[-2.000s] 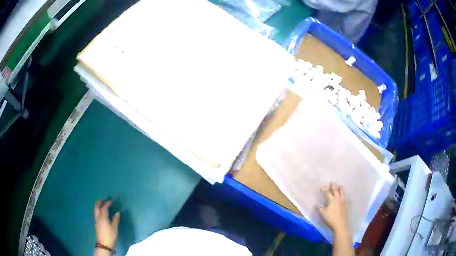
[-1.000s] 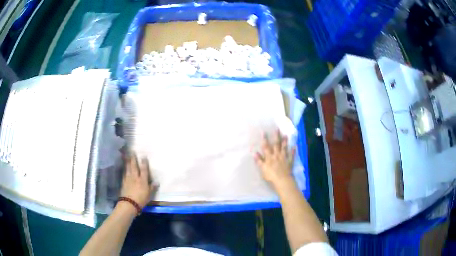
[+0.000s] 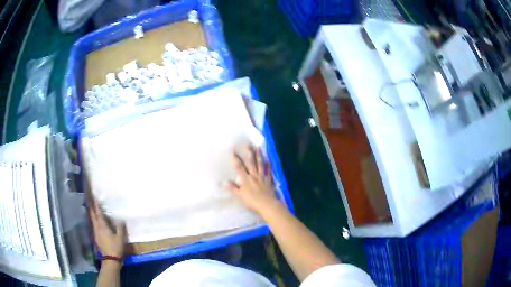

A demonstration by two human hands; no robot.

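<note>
A stack of thin white interleaf sheets [image 3: 168,168] lies over a blue crate [image 3: 277,162] lined with brown cardboard. My right hand [image 3: 252,178] lies flat on the sheets near their right edge, fingers spread. My left hand [image 3: 108,232] is at the lower left edge of the sheets, fingers apart, near the crate's left side; whether its fingertips touch the sheets is hard to tell. Neither hand is seen to grasp anything.
Behind is another blue crate [image 3: 221,42] with small white fittings [image 3: 162,73]. At left is a layered blade stack [image 3: 22,207]; clear plastic bags [image 3: 36,84] lie beyond. At right are a white open-fronted cabinet [image 3: 386,185] and blue crates [image 3: 392,263]. A person's sleeve [image 3: 78,11] shows top left.
The view has turned right, so the crates sit further left. My left hand has come from the green bench to the sheets' left edge. My right hand stays on the sheets, which now lie straighter over the crate.
</note>
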